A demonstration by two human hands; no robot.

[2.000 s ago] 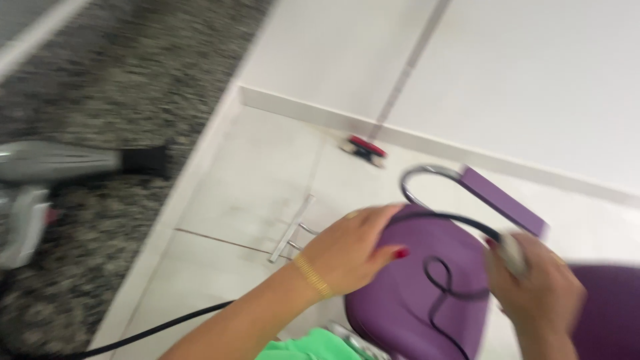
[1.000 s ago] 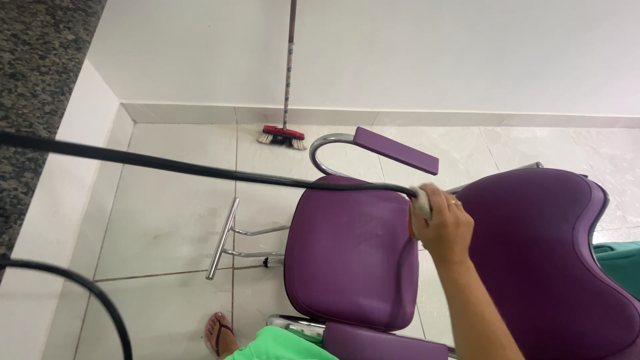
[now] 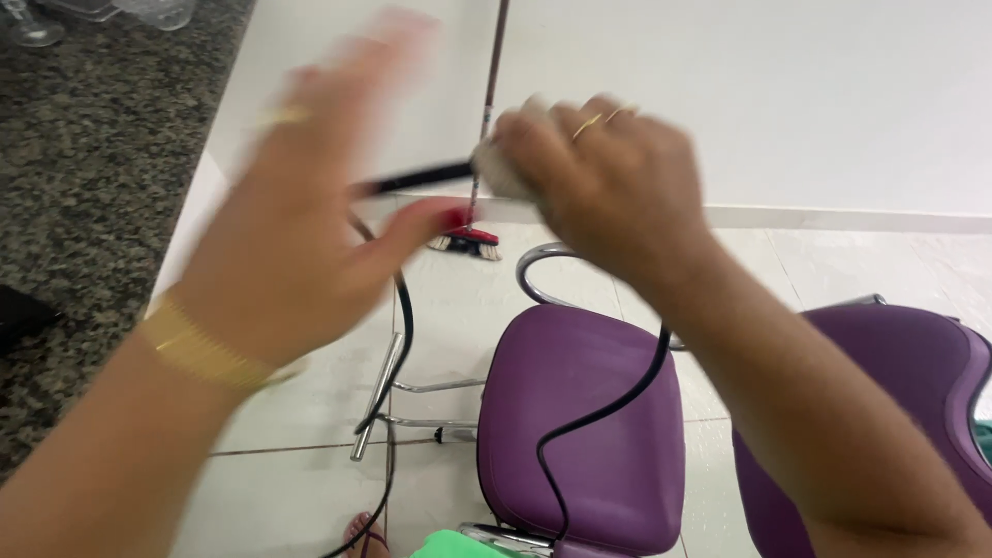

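My right hand (image 3: 612,178) is closed around a pale cloth (image 3: 504,167), which wraps a black power cord (image 3: 426,178). The cord runs left from the cloth to my left hand (image 3: 310,201), blurred, with its thumb and fingers spread; whether it touches the cord there is unclear. A gold bracelet circles the left wrist. Lower down, the cord hangs past the chair's metal footrest (image 3: 377,399), and another length curves across the purple padded chair seat (image 3: 581,426).
A speckled granite countertop (image 3: 93,155) fills the left side, with clear plastic or glass items at its top. A red-headed broom (image 3: 469,236) leans by the white wall. The purple chair backrest (image 3: 876,418) is at right; a sandaled foot (image 3: 366,535) is below.
My left hand, out of view one second ago, is back in view at the left. A length of cord now lies across the seat, which was bare one second ago.
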